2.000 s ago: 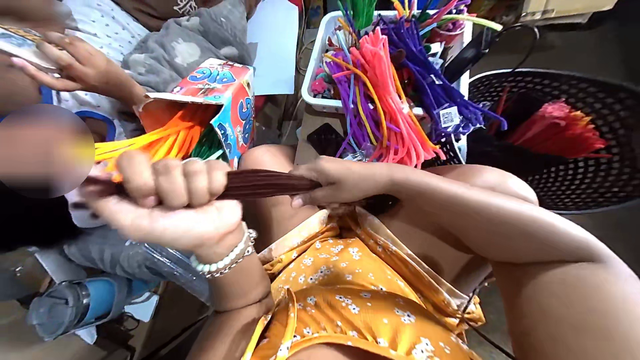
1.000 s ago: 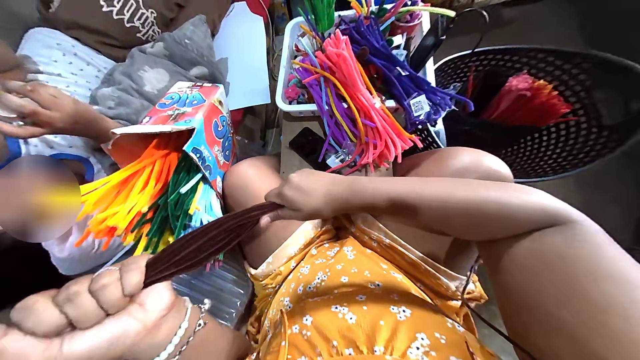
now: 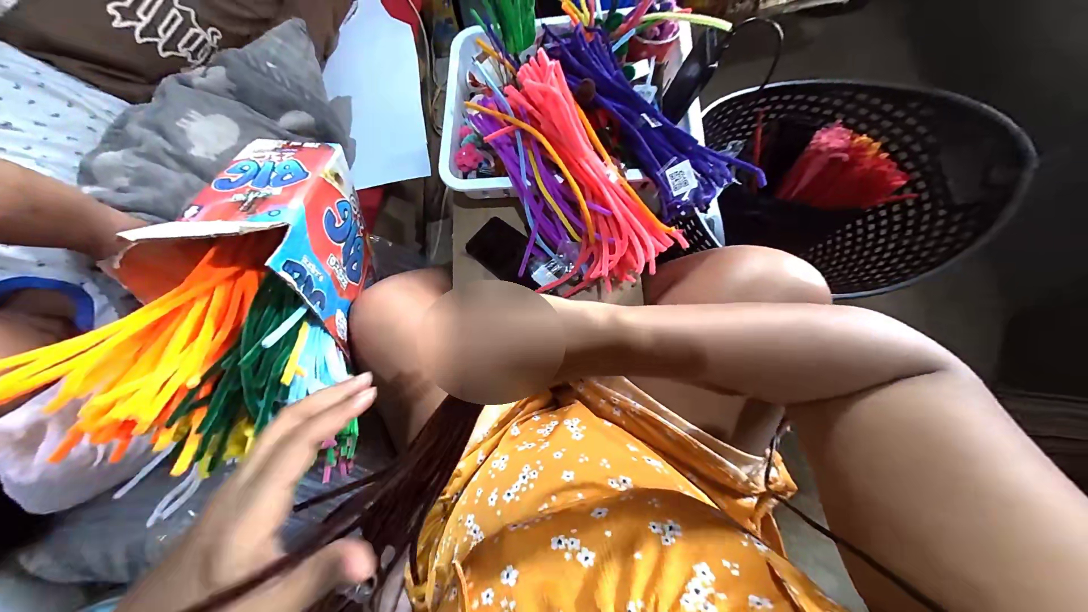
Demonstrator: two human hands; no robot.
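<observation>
A bundle of long dark brown strands (image 3: 442,450) hangs down and left from my right hand (image 3: 493,340). That hand is blurred over, but the strands come out from beneath it, between my knees. My left hand (image 3: 272,493) is at the lower left, fingers spread and thumb apart. Some loose strands pass behind or across its palm and thumb; the exact contact is unclear. Just beyond its fingertips, a printed cardboard box (image 3: 255,183) lies open, with orange, yellow (image 3: 153,357), dark green (image 3: 255,374) and light blue chenille stems spilling out.
A white plastic basket (image 3: 484,183) holds coral (image 3: 578,161), purple and dark blue chenille stems. A dark phone (image 3: 495,248) lies before it. On the right is a black perforated basket (image 3: 960,221) with red stems (image 3: 841,170). Another person's arm (image 3: 59,204) reaches behind the box.
My left hand was closed around the brown bundle in both earlier frames; now its fingers are spread. The bundle, stretched between both hands before, now hangs loose and fanned out below my right hand.
</observation>
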